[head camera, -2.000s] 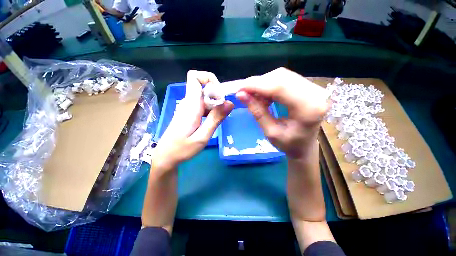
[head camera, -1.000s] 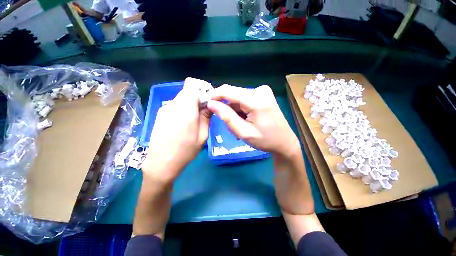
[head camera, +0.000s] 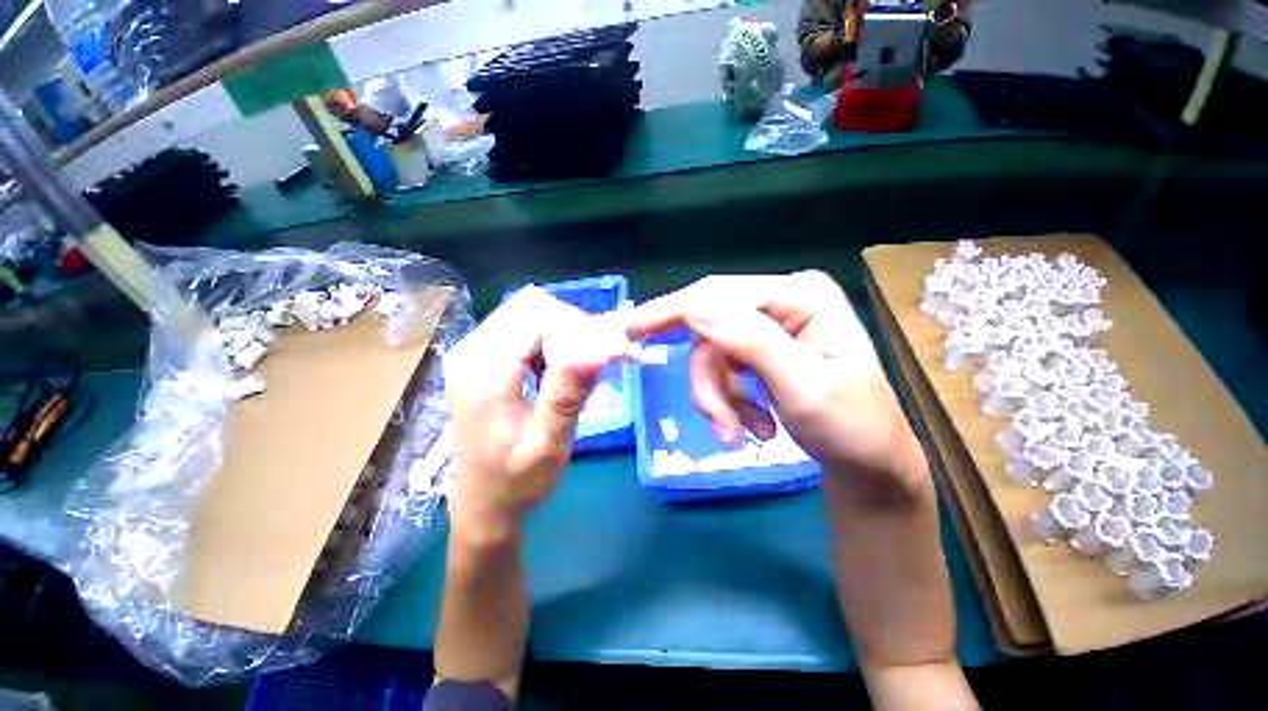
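Observation:
My left hand (head camera: 508, 417) is raised over the bins with thumb and fingertips pinched together on a white plastic part (head camera: 648, 354), mostly hidden and blurred. My right hand (head camera: 821, 368) is beside it; a forefinger reaches to the left fingertips, while its thumb and other fingers are apart with nothing seen between them. The right blue bin (head camera: 730, 485) holds small white pieces. The left blue bin (head camera: 591, 289), partly behind my left hand, also holds white pieces.
Left, a clear plastic bag (head camera: 139, 486) holds white housings under a cardboard sheet (head camera: 299, 458). Right, rows of white assemblies (head camera: 1078, 417) lie on stacked cardboard (head camera: 1168, 347). Behind are black trays (head camera: 556, 104), a red object (head camera: 876, 107) and a person's hands.
The view has shifted, showing more of the back shelf. The hands have moved from close together around the part to only meeting at the fingertips, and my right thumb has come away.

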